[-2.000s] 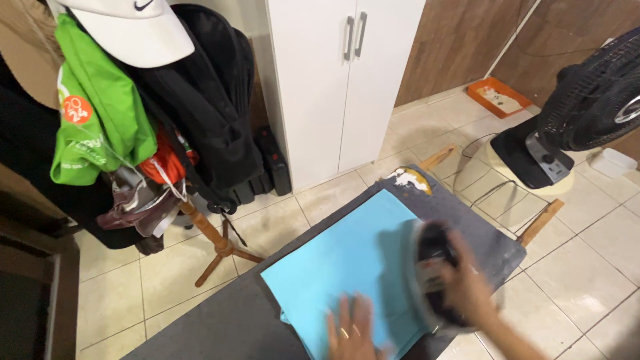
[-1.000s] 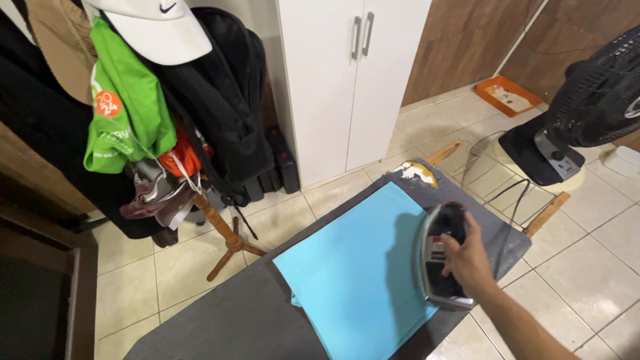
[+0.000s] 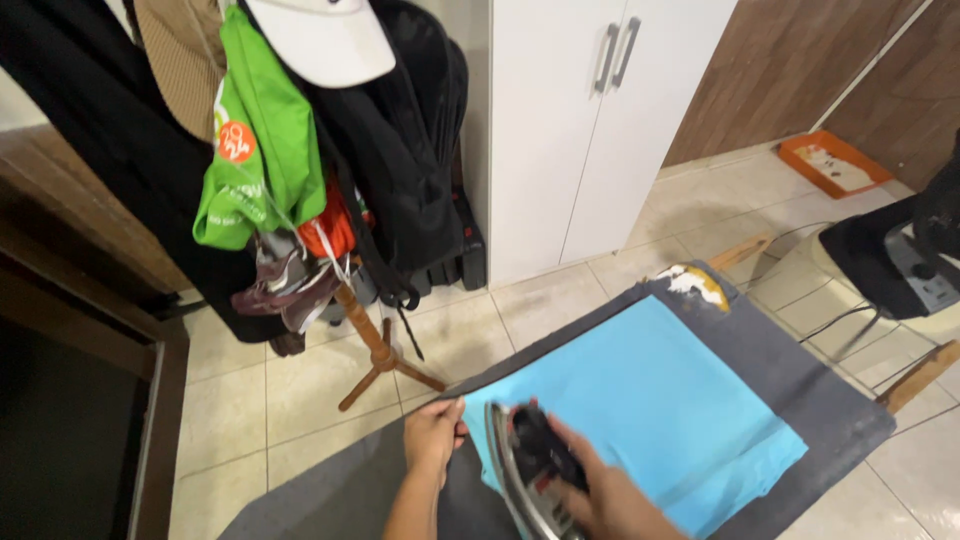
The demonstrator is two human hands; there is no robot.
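A light blue folded cloth (image 3: 660,397) lies on a grey-covered ironing board (image 3: 795,352). My right hand (image 3: 600,487) is closed around the handle of a black and silver clothes iron (image 3: 525,472), which is tilted over the near left part of the cloth; whether its plate touches the fabric is hard to tell. To the left of the iron, my left hand (image 3: 435,435) pinches the cloth's left corner at the board's edge. Creases show along the cloth's right side. Blur softens the iron and my right fingers.
A wooden coat stand (image 3: 367,337) with bags, caps and clothing stands at the left, beside a white cabinet (image 3: 555,150). At the right are a black fan base (image 3: 892,262) on a light stool and wooden board legs (image 3: 922,375). An orange tray (image 3: 832,165) lies on the floor.
The iron, in my right hand, has moved from the cloth's right side to its left part. My left hand, out of view one second ago, now holds the left corner.
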